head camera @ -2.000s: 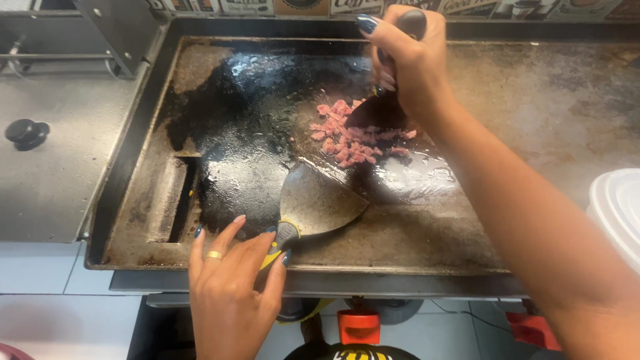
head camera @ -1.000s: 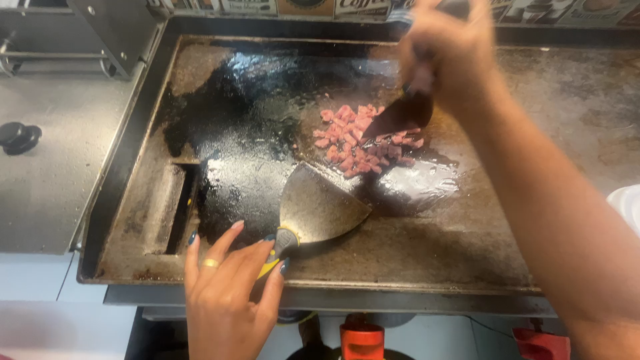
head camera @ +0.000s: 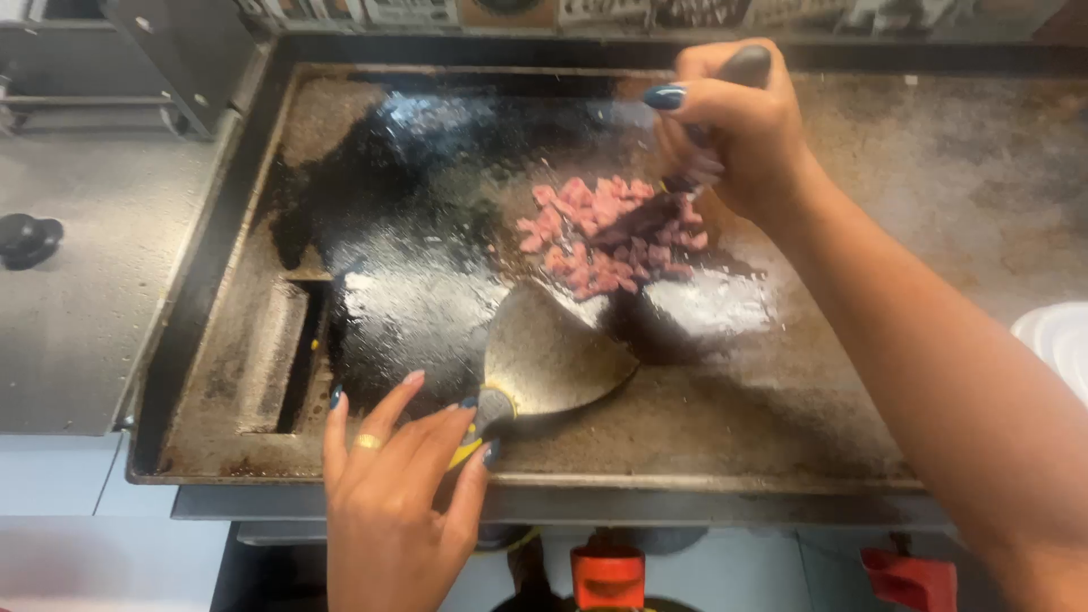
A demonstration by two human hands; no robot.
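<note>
My left hand grips the grey and yellow handle of a wide metal scraper at the griddle's front edge. The scraper's blade lies near the meat's front side. In my right hand is the dark handle of a second scraper, held upright, its blurred dark blade among small pieces of pink diced meat. The meat lies in a loose patch on the flat-top griddle, whose surface looks wet and shiny around it. My right hand hides part of the second scraper.
A slot opens in the griddle's left part. Left of the griddle is a metal lid with a black knob. A white round container stands at the right edge. Red knobs sit below the front rim.
My right hand rose toward the back one second ago and is now lower, with its scraper's blade over the meat. My left hand and its scraper have stayed in nearly the same place.
</note>
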